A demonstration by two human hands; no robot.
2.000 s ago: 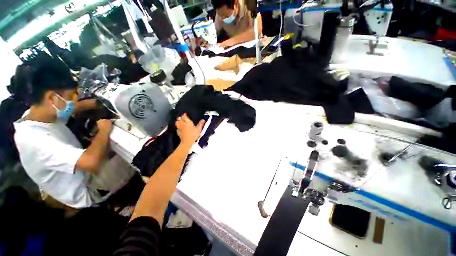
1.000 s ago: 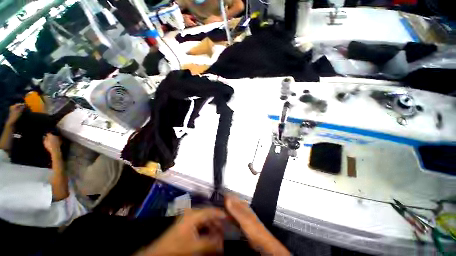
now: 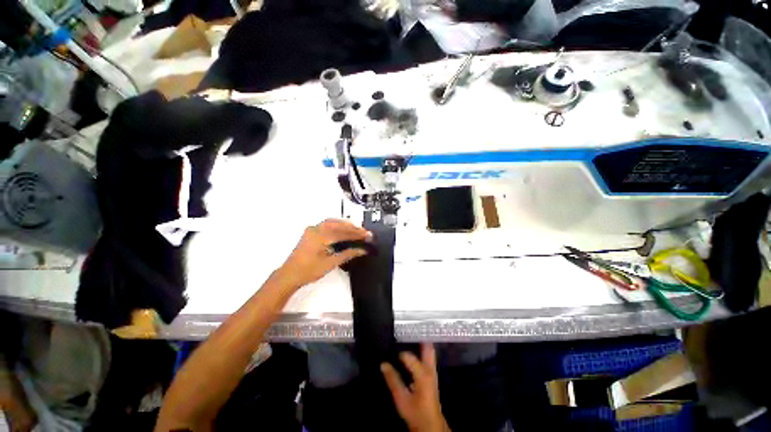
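A long black fabric strip [image 3: 373,291] runs from the presser foot and needle area [image 3: 382,204] of the white sewing machine [image 3: 524,181] over the table's front edge towards my lap. My left hand [image 3: 325,251] lies at the strip's left edge just below the presser foot, thumb and fingers on the fabric. My right hand [image 3: 416,388] is below the table edge with its fingers at the strip's hanging part; its grip there is hard to make out.
A black heap of strips [image 3: 139,194] with white ties lies on the left of the table. Green and yellow scissors [image 3: 680,285] and snips [image 3: 602,268] lie at the right. A dark rectangular pad [image 3: 451,207] is on the machine. A blue crate [image 3: 617,361] with cardboard stands below.
The view has turned towards the machine. My hands, together over the lap a second ago, are now apart: the left on the strip near the presser foot, the right lower down at the strip.
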